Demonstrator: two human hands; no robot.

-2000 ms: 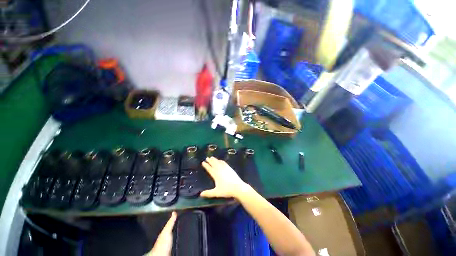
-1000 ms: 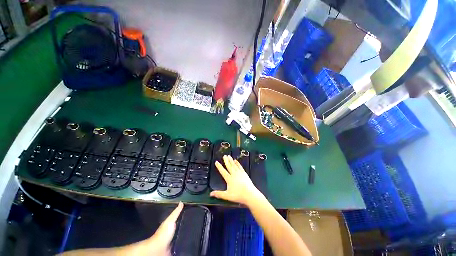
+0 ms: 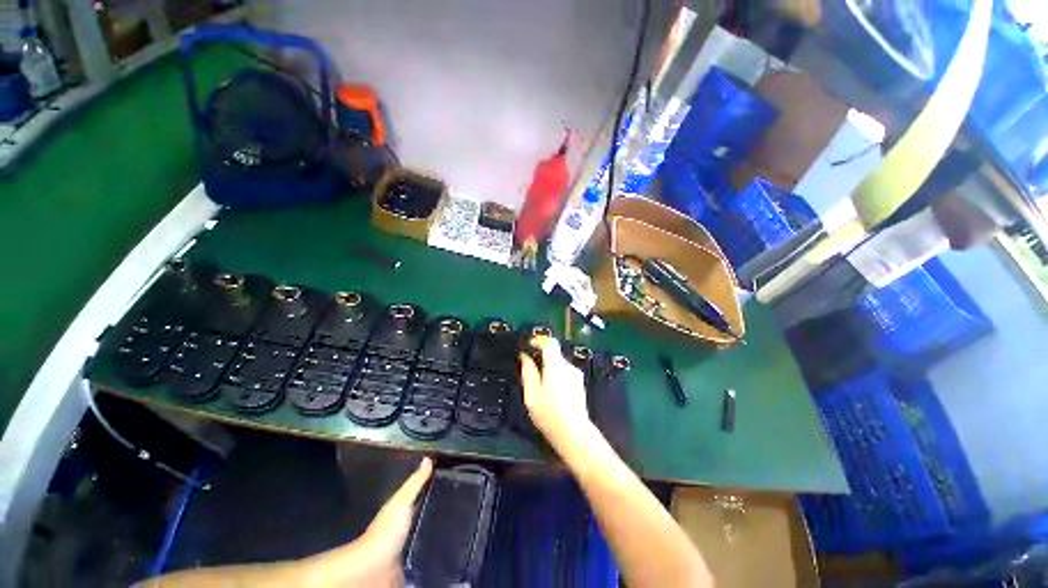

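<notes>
Several black housings (image 3: 384,365) lie side by side along the bench's front edge, with brass collars at their far ends. Most of those on the left show small studs or holes inside. My right hand (image 3: 554,388) is bent over the far end of a housing right of the middle, its fingertips around the collar; the hand hides much of that housing. My left hand (image 3: 385,531) is low in front of the bench edge, thumb up, beside a black rounded rectangular object (image 3: 452,531). Its other fingers are hidden, so its hold cannot be told.
On the green bench (image 3: 747,454) stand a parts carton (image 3: 678,327) with a dark screwdriver, a small screw box (image 3: 408,202), a red bottle (image 3: 546,193) and a blue fan (image 3: 264,126). Two small black pieces (image 3: 673,381) lie at right. A brown box (image 3: 747,540) is below.
My right hand has gone from spread flat over a housing to fingers drawn together at its collar end. The left hand stays below the bench edge. The camera view has shifted.
</notes>
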